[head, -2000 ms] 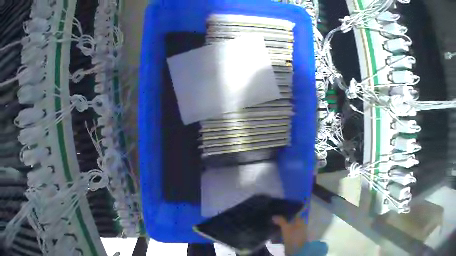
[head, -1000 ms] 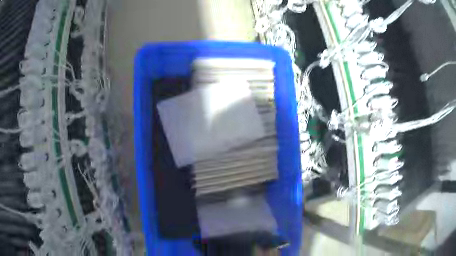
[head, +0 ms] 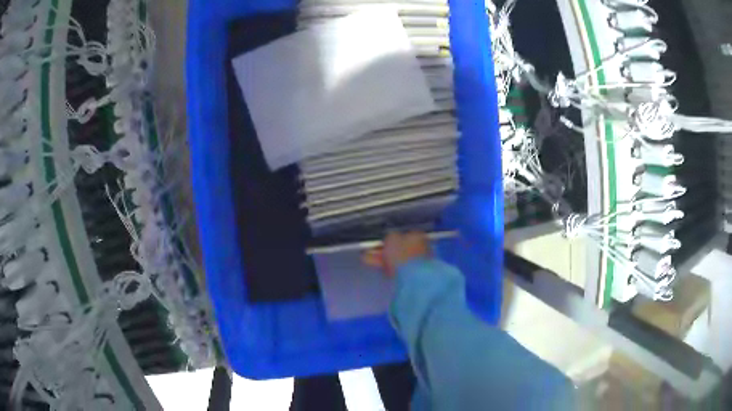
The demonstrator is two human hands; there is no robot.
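Observation:
A blue crate [head: 210, 209] lies below me with a row of tablets [head: 377, 181] standing on edge, seen as thin cream bars. My right hand [head: 405, 250] is inside the crate, closed on the top edge of one tablet [head: 345, 246], upright at the near end of the row. A pale blank sheet [head: 329, 96] lies tilted across the row, and another pale sheet [head: 353, 285] lies flat near my hand. The crate's left part shows a black area [head: 269, 233]. My left hand is not in view.
Racks flank the crate on both sides. White plugs and looped cables line the left shelf edge [head: 68, 233] and the right shelf edge [head: 606, 160]. A cardboard box [head: 682, 305] is at the lower right, beside a grey metal bar [head: 594, 301].
The dark tablet, earlier held tilted at the crate's near edge, is now upright inside the crate in my right hand. The crate sits higher in view than one second ago.

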